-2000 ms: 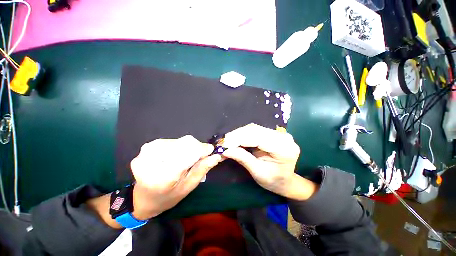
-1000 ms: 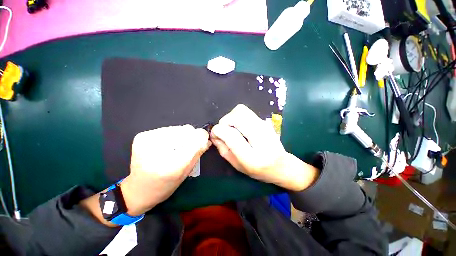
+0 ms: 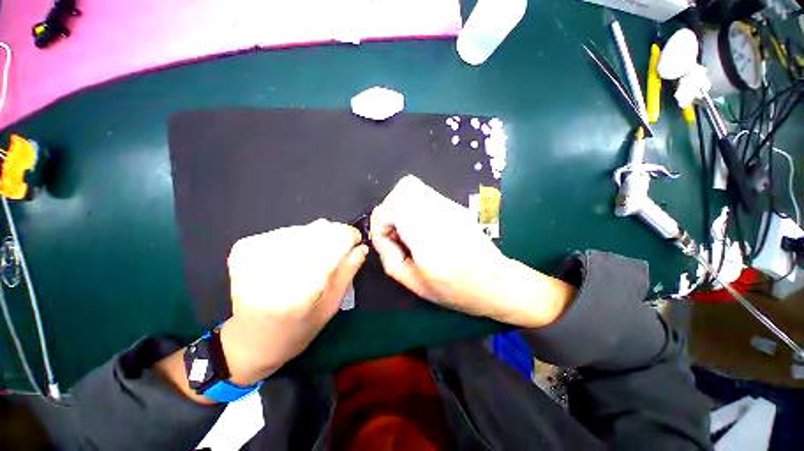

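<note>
A tiny black housing (image 3: 363,226) shows between the fingertips of both hands over the black mat (image 3: 256,167). My left hand (image 3: 291,273) comes from the lower left, its thumb and fingers closed on the housing's left side. My right hand (image 3: 436,247) pinches it from the right. The fingers hide most of the housing, and its inside cannot be seen. Tiny white dots (image 3: 495,148) are scattered at the mat's upper right corner. An amber tape patch (image 3: 488,204) lies on the mat's right edge. A white strip (image 3: 347,297) shows beside my left hand.
A white block (image 3: 377,103) sits at the mat's top edge. A white squeeze bottle (image 3: 490,30) lies beyond it, beside the pink sheet (image 3: 220,22). Tweezers (image 3: 617,86), an air blow gun (image 3: 648,198) and cables (image 3: 780,114) are at the right. A yellow connector (image 3: 19,167) is at the left.
The view has shifted, so the bottle and white box are now partly cut off at the top. The hands stay together on the housing, which is turned and more covered than two seconds ago.
</note>
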